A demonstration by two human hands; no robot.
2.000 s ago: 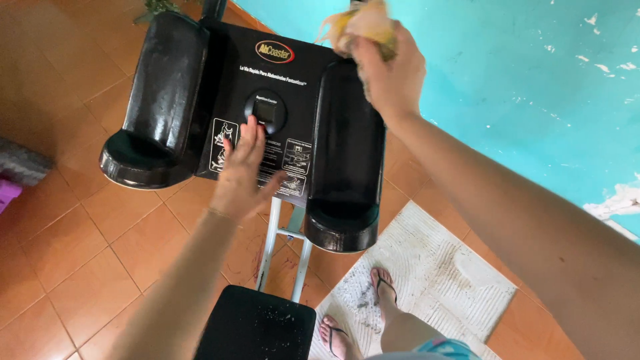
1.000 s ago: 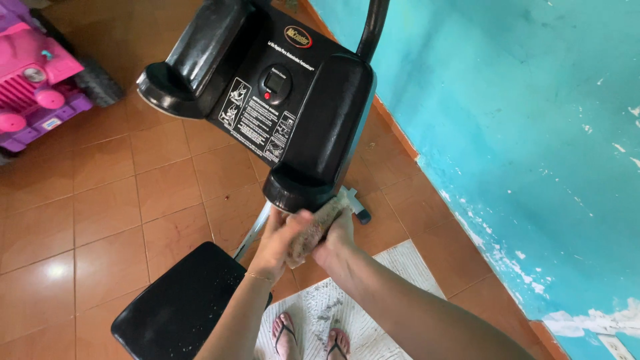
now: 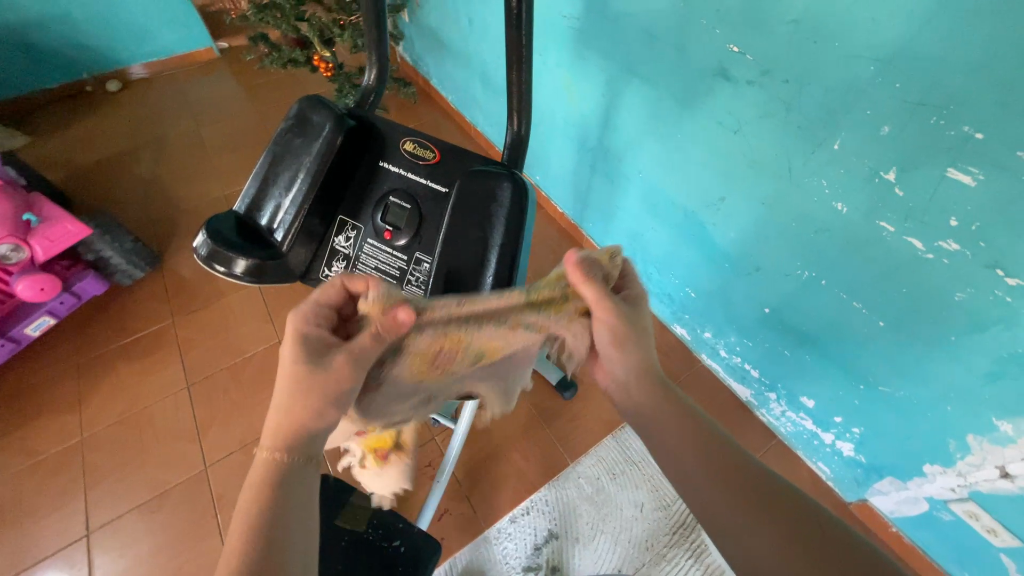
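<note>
A worn, printed cloth rag (image 3: 456, 348) hangs stretched between my two hands, blurred by motion, with a ragged end dangling below on the left. My left hand (image 3: 336, 344) pinches its left end, and my right hand (image 3: 612, 320) grips its right end. Beyond the rag stands an AbCoaster exercise machine, whose black panel (image 3: 384, 208) bears a round counter (image 3: 397, 218) and printed instructions. Black padded rests flank the panel, the left one (image 3: 280, 192) fully seen and the right one (image 3: 486, 228) partly behind the rag. Two black bars (image 3: 518, 80) rise behind them.
A black seat or pad (image 3: 376, 532) is below, beside a grey metal rail (image 3: 452, 464). A whitish textured mat (image 3: 600, 512) lies on the tiled floor. A pink and purple toy vehicle (image 3: 48, 256) is at left, a decorated artificial tree (image 3: 312, 48) behind, and a turquoise wall (image 3: 720, 200) at right.
The rag, bunched in my right hand two seconds ago and between both hands below the right rest one second ago, is now spread between them. The view has shifted, bringing the tree into sight.
</note>
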